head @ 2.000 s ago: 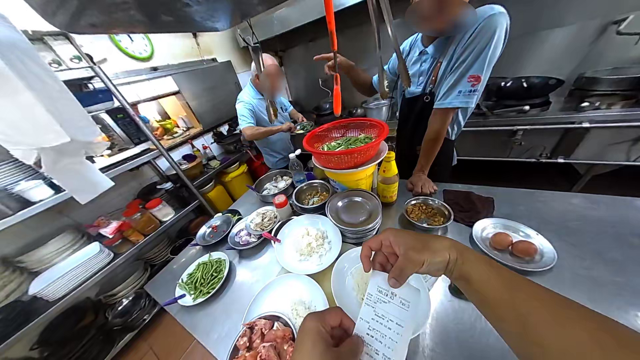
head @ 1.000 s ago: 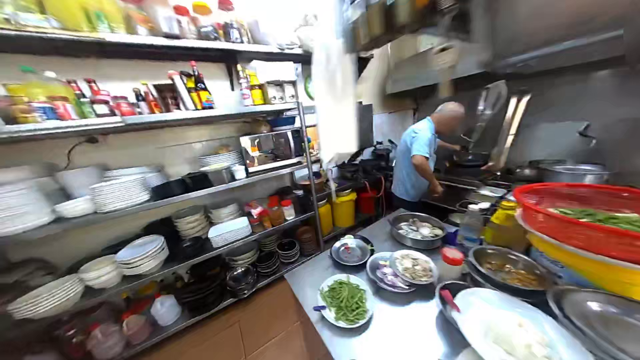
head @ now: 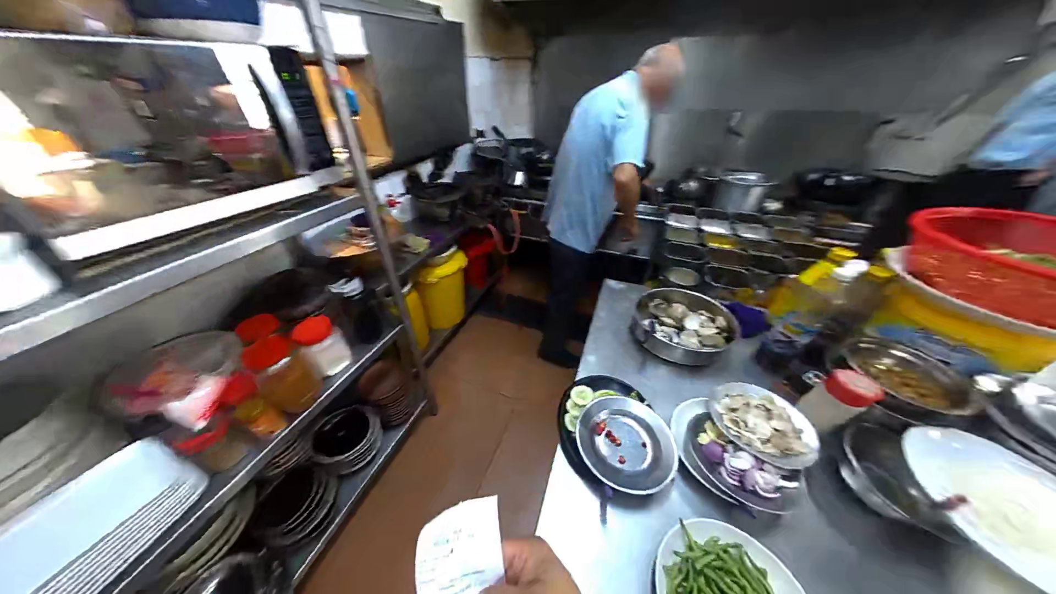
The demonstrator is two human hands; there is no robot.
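At the bottom centre, my left or right hand, most likely the left, (head: 536, 568) pinches a printed paper slip (head: 459, 546) by its edge, over the brown floor. My other hand is out of the frame. To the right of the slip, on the steel table, lie a plate of green beans (head: 716, 568), a metal plate with chopped red chilli (head: 624, 441) resting on a dark plate of cucumber slices (head: 582, 396), a plate of sliced shallots (head: 742, 472) and a plate of pale sliced food (head: 761, 422). Behind them stands a steel pan of clams (head: 685, 326).
A steel shelf rack (head: 363, 363) with jars and stacked plates runs along the left. A person in a light blue shirt (head: 598, 157) stands at the back, near yellow bins (head: 443, 289). A red basket (head: 982, 268) sits on the right. Brown floor (head: 462, 437) lies between rack and table.
The view has swung left from the table towards the rack and aisle. Two hands held the slip at first; now one hand shows with it. The person in blue stands farther back, bent forward.
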